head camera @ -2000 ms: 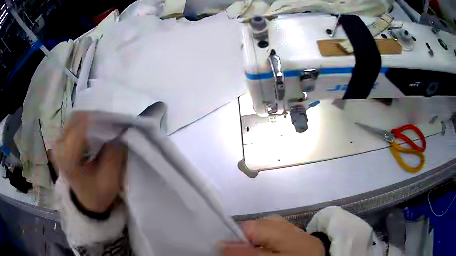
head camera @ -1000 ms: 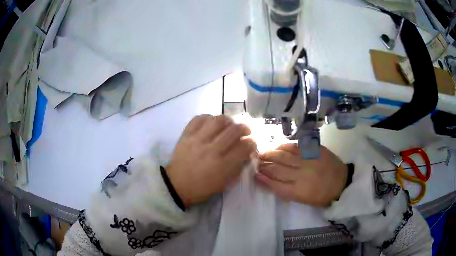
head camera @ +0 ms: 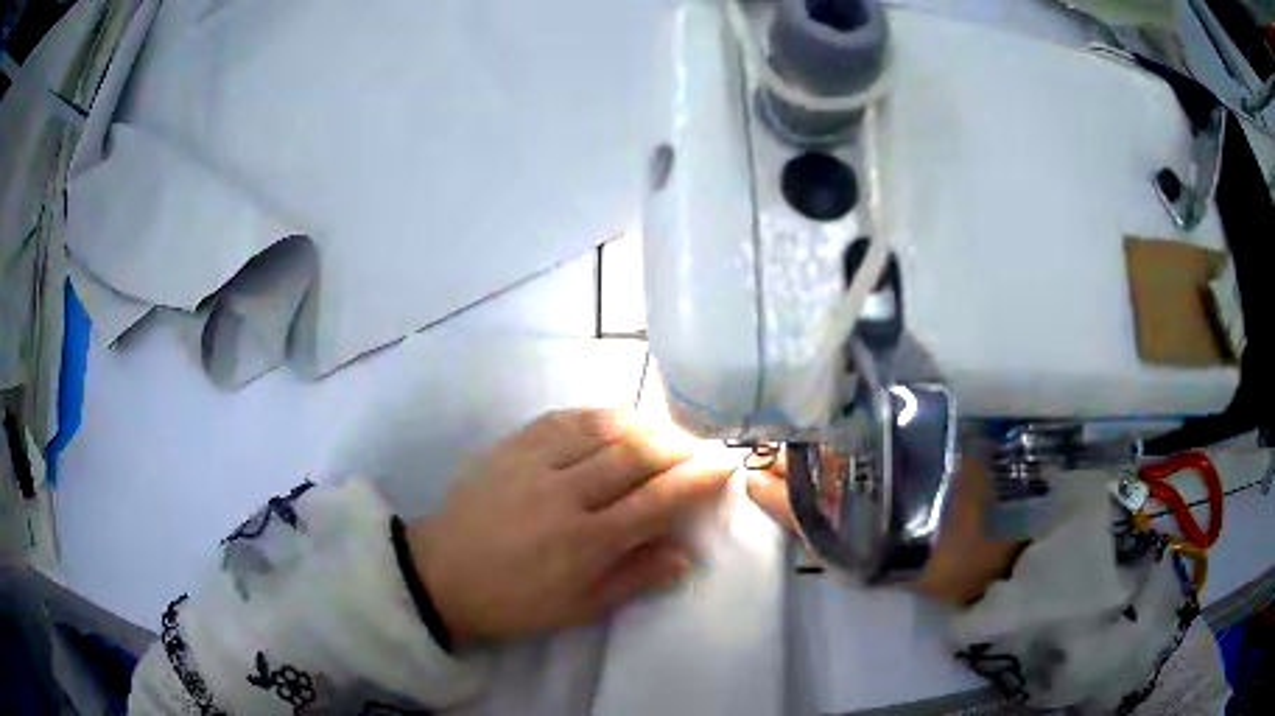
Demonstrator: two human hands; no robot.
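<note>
A pale grey-white garment panel [head camera: 699, 636] runs from the bottom edge up under the head of the white sewing machine [head camera: 1007, 210]. My left hand [head camera: 559, 525] lies on the panel, left of the brightly lit needle area, with its fingers pointing at the needle and holding the cloth down. My right hand [head camera: 965, 539] is right of the needle, its fingertips near the panel's right side. The shiny take-up lever guard [head camera: 916, 462] and the machine head hide much of it, so its grip is unclear. The presser foot [head camera: 759, 456] is small and glare-lit.
A large waiting panel [head camera: 420, 154] lies behind and left, with a curled cut piece [head camera: 182, 210] on it. Scissors with red and orange-yellow loops [head camera: 1186, 501] lie at the right, partly covered. Cloth bundles [head camera: 31, 266] hang at the left edge, by a blue strip [head camera: 70, 378].
Two seconds ago my hands held the panel in front of the table; then both brought it to the needle. Now the view is closer to the head, and my right hand is more hidden behind the guard.
</note>
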